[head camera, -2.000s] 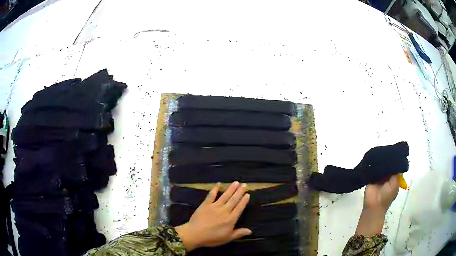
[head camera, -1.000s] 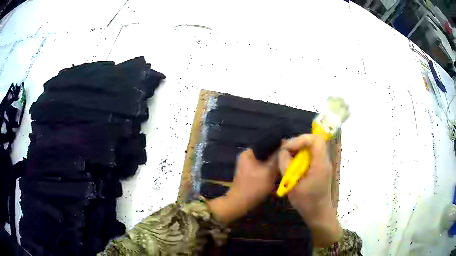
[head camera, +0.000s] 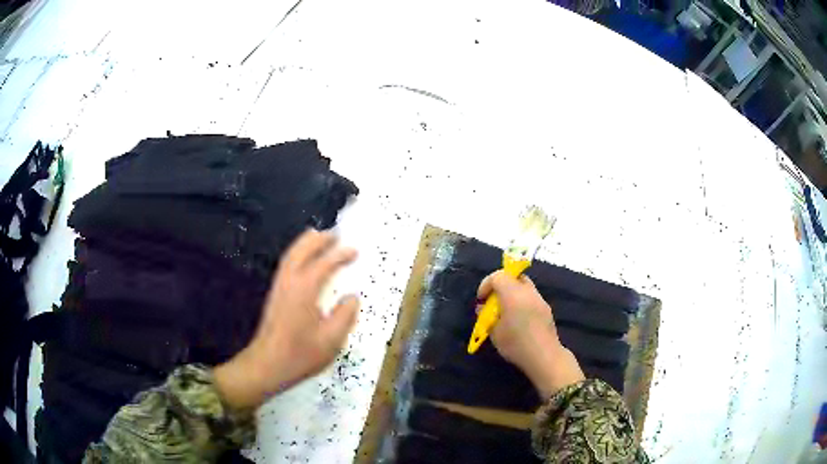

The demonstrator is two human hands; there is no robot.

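Observation:
My right hand (head camera: 526,324) grips the yellow handle of a flat glue brush (head camera: 508,285), its whitish bristles pointing up and away above the board. My left hand (head camera: 304,317) is empty with fingers apart, over the right edge of the large pile of black strips (head camera: 163,299). Black fabric strips (head camera: 471,317) lie in rows on the tan gluing board (head camera: 388,372), which has a greyish-white glue crust down both long sides. A tan gap shows between two of the strips. My right hand and sleeve hide part of the rows.
The white-covered table (head camera: 580,172) is speckled with black lint. Tangled black pieces (head camera: 32,195) with a small green item lie at the far left. A dark blue item lies near the right rim of the picture. Shelving or racks stand beyond the table at the upper right.
My left hand has moved left, off the board to the pile, and the dark strip piece between my hands no longer shows there. My right hand still holds the brush, now farther left in view.

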